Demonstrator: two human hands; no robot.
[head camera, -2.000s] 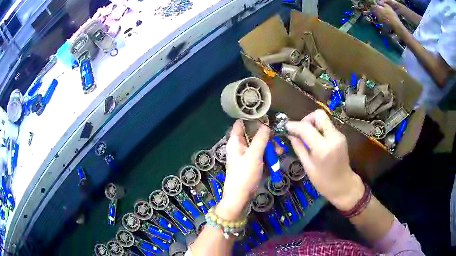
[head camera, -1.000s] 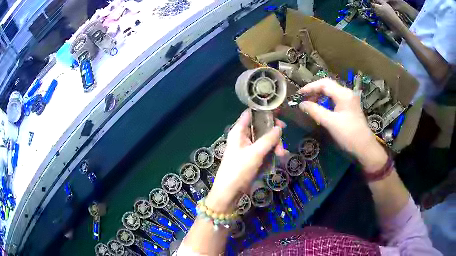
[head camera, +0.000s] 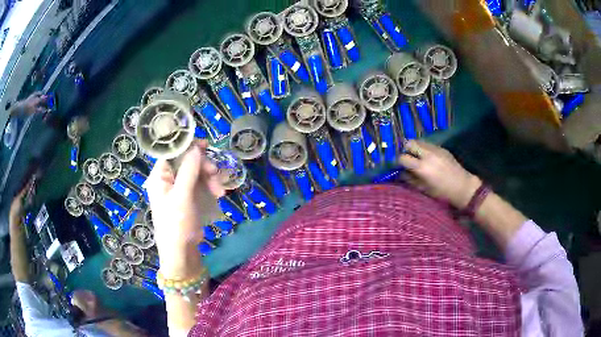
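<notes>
My left hand (head camera: 181, 197) holds a fan unit by the part below its round head. The beige-grey fan housing (head camera: 165, 127) faces up with its spoked end showing; my fingers hide most of the rest. My right hand (head camera: 438, 172) is low at the bench's near edge, fingers curled beside the blue batteries of the front row. Whether it holds something is not clear. Rows of fan units (head camera: 306, 113) with round heads and blue batteries lie on the green mat (head camera: 455, 141) around and beyond my left hand.
The open carton (head camera: 527, 99) with jumbled units is at the upper right. A single unit (head camera: 76, 131) lies apart at the left. Another person's arm (head camera: 20, 233) and light sleeve show at the lower left. The pale raised surface's edge is at the upper left.
The view has tilted down and shifted over the rows. My left hand still holds the fan unit, now farther left. My right hand has moved from beside the carton down to the bench's near edge.
</notes>
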